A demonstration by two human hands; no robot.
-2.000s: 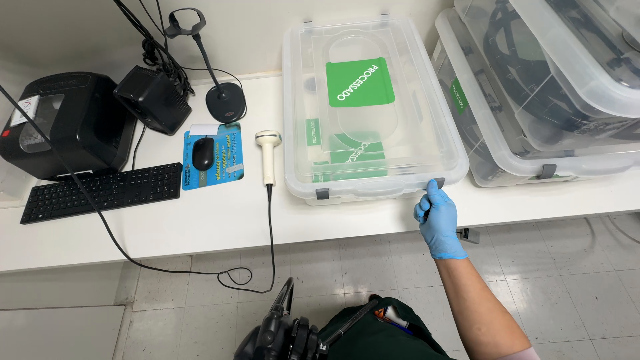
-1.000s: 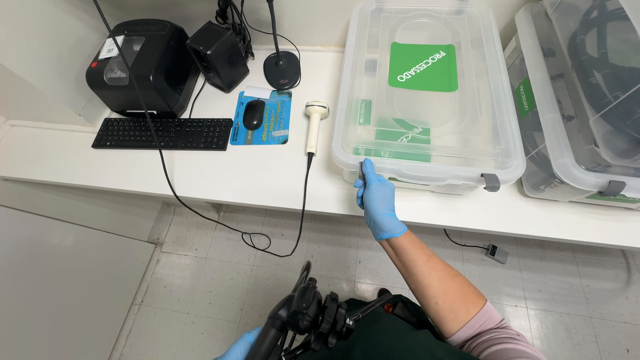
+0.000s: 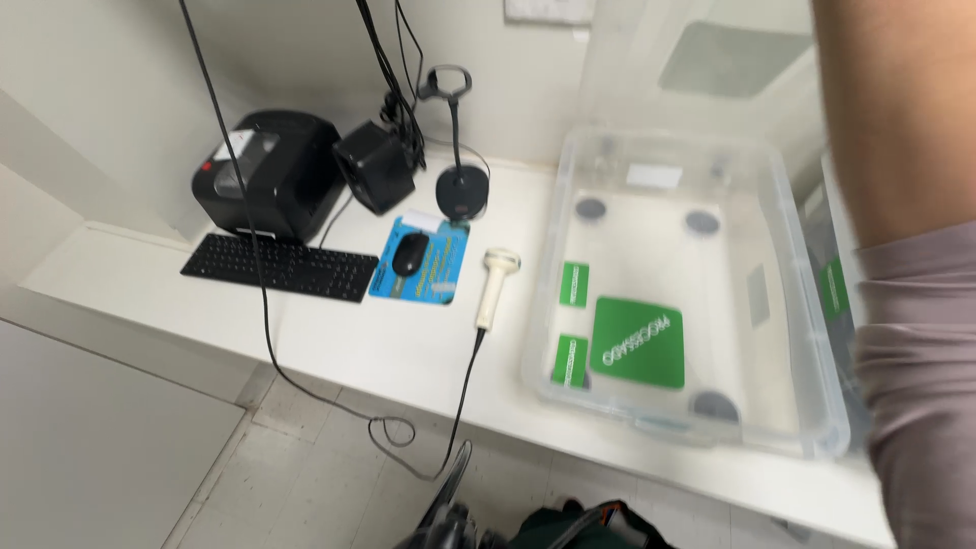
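Observation:
A translucent plastic storage box (image 3: 679, 415) stands uncovered at the right of the white counter. Through its walls and floor show green labels (image 3: 639, 343) bearing writing and dark round spots near the corners. Its translucent lid (image 3: 625, 84) is raised behind it, against the wall, with a blurred label on it. My right forearm, in a mauve sleeve, reaches up along the right edge; the hand is beyond the top of the frame, so its hold on the lid cannot be seen. My left hand is out of view. Black equipment (image 3: 457, 530) is at the bottom edge.
A cream handheld barcode scanner (image 3: 494, 293) lies left of the box, its cable looping over the front edge. Farther left are a mouse (image 3: 410, 254) on a blue mat, a keyboard (image 3: 282, 267), a black label printer (image 3: 267, 175) and a scanner stand (image 3: 461, 191). Another box (image 3: 835, 286) stands at right.
My right hand moved from the box's front right clip to its front left clip, then up out of view. The lid has come off the box and is raised. The left hand's blue glove has left view.

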